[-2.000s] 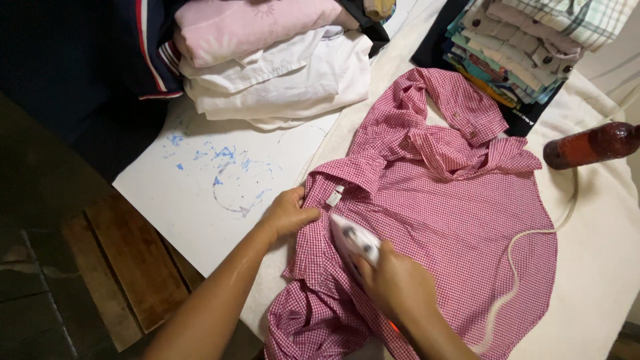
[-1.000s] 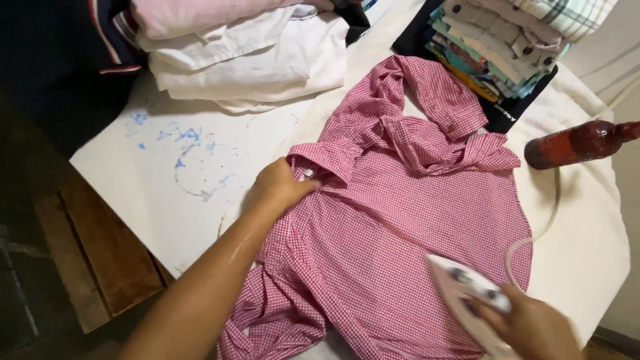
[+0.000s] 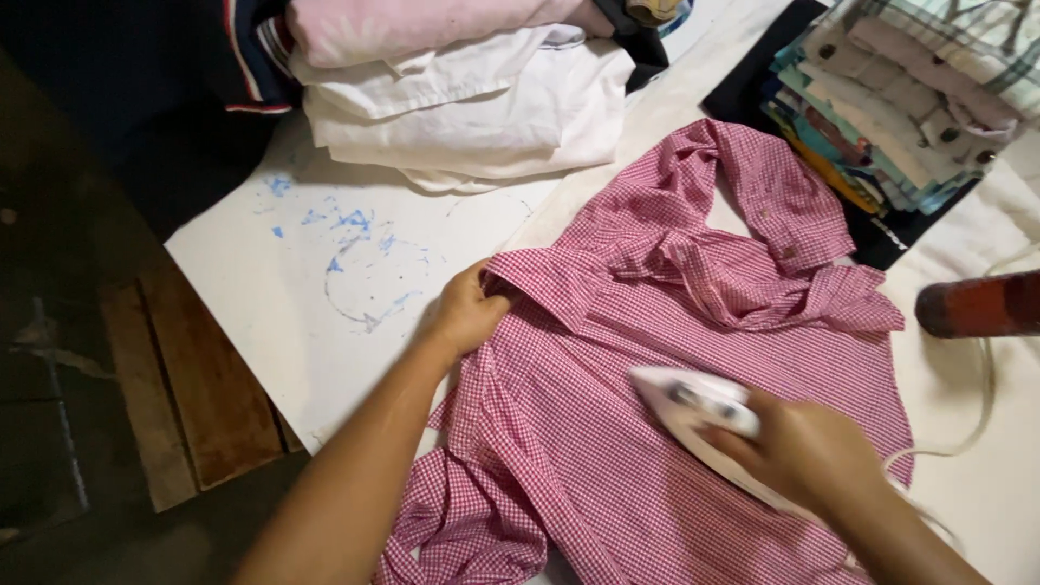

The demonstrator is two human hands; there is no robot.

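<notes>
A red and white checked shirt (image 3: 569,390) lies spread over the white-covered table, with wrinkles near its collar and sleeves. My left hand (image 3: 471,313) grips the shirt by its collar, the fingertips partly hidden in the cloth. In my right hand (image 3: 792,443) is a white clothes iron (image 3: 699,406), its pointed end toward the upper left, over the middle of the shirt's body. The iron is somewhat blurred. Its pale cord (image 3: 987,398) runs at the right edge of the shirt.
Folded white and pink clothes (image 3: 479,122) are stacked behind the shirt. Another folded stack (image 3: 886,114) stands at the back right on dark cloth. A bottle with reddish contents (image 3: 979,306) is at the right. Dark cloth hangs at the left, above wooden slats (image 3: 203,390).
The iron in my right hand has moved from near the collar to lower right, then back up and left over the shirt's body. My left hand keeps hold at the collar.
</notes>
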